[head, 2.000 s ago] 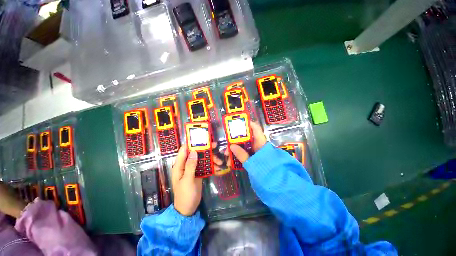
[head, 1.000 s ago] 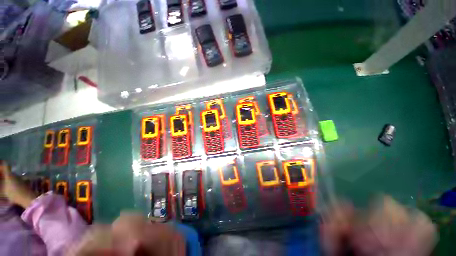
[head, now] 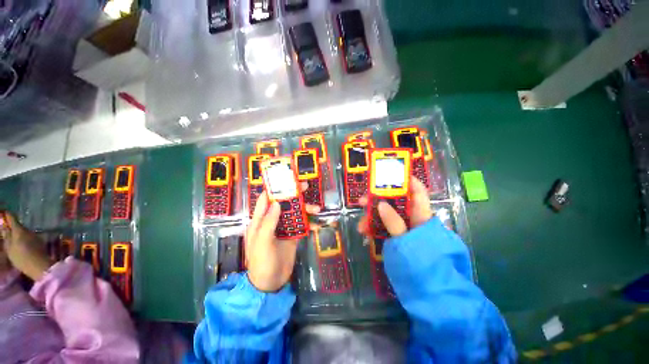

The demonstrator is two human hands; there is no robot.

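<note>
My left hand [head: 272, 245] holds a red and yellow keypad phone [head: 290, 217] upright, its screen lit white. My right hand [head: 398, 210] holds a second keypad phone [head: 390, 174], also lit white, with the thumb on its keypad. Both phones are above a clear blister tray [head: 324, 307]. The tray's back row holds several keypad phones with dark screens, such as one at the left end [head: 219, 181]. In the front row a phone lies face down [head: 230, 257] at the left, and another [head: 331, 259] lies between my hands. My right forearm hides part of the front row.
Stacked blister trays [head: 213, 92] with dark phones stand behind. A green label [head: 475, 185], a small dark battery [head: 558, 195] and a metal post [head: 583, 75] are at right. At left are another phone tray [head: 153, 234], a pink-sleeved person [head: 85, 313] and a cardboard box [head: 110, 57].
One second ago both hands were blurred and low at the frame's bottom edge. Now they are over the tray, each holding a lit phone. The view has shifted slightly.
</note>
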